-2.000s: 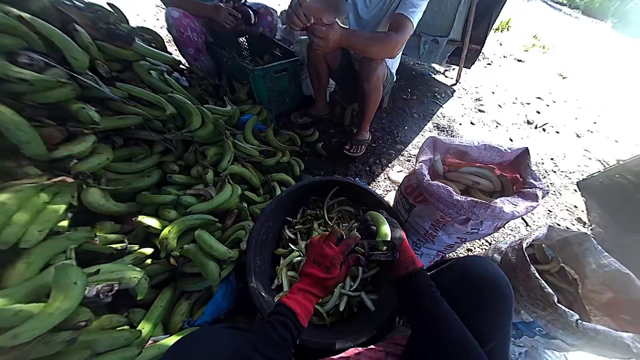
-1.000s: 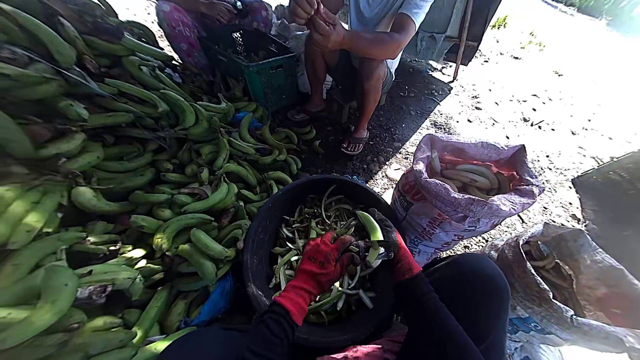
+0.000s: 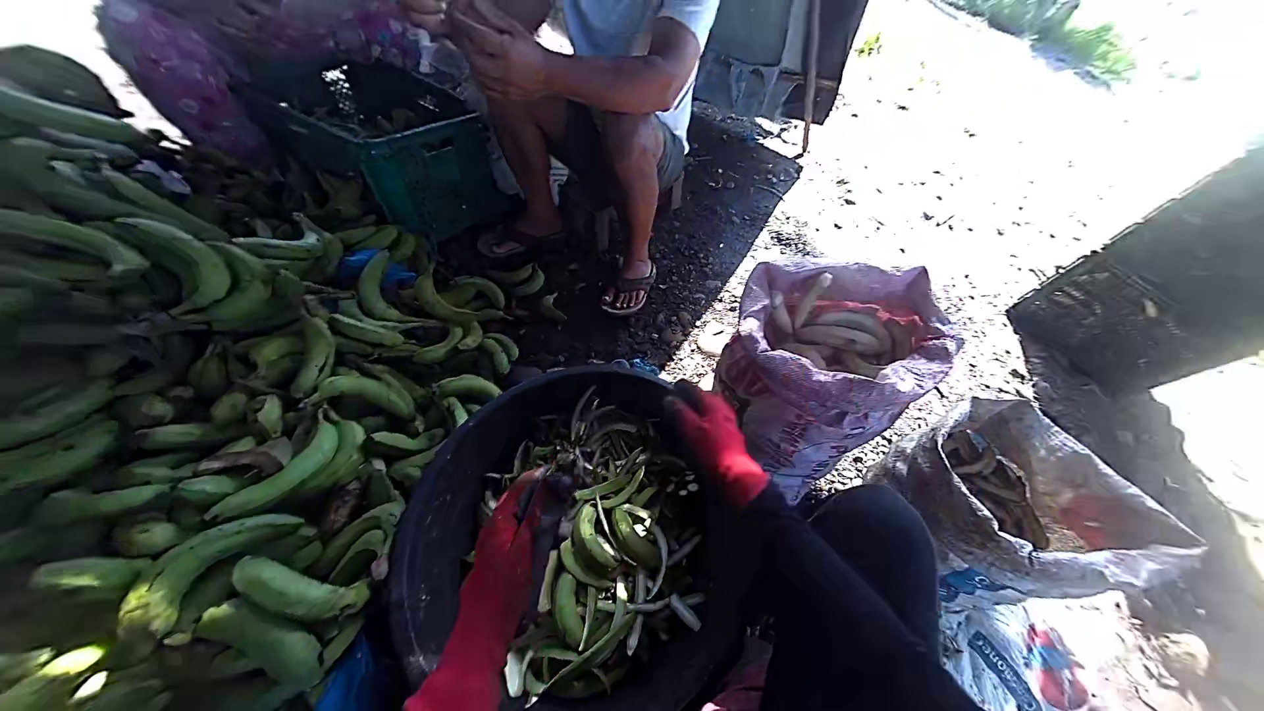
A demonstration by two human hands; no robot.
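A black round tub (image 3: 434,494) stands between my legs, with green plantain peels (image 3: 602,553) heaped inside. My left hand (image 3: 523,513), in a red glove, reaches into the tub's left side beside the peels; its fingers are in shadow, so its grip is unclear. At the tub's right rim is my right hand (image 3: 713,444), also red-gloved, its dark fingertips hard to make out and no plantain visible in it. A woven sack (image 3: 820,415) just beyond it holds peeled plantains (image 3: 839,331), one sticking up at the left.
Unpeeled green plantains (image 3: 286,474) are piled on the left. A seated person (image 3: 612,79) in sandals faces me beside a green crate (image 3: 425,178), with another person (image 3: 197,79) behind it. An open sack (image 3: 1076,494) with dark contents stands at the right, near a dark panel (image 3: 1155,276).
The green plantain that was at my right hand is no longer seen there. That hand has moved to the tub's right rim. A peeled plantain now sticks up in the sack. The view has shifted.
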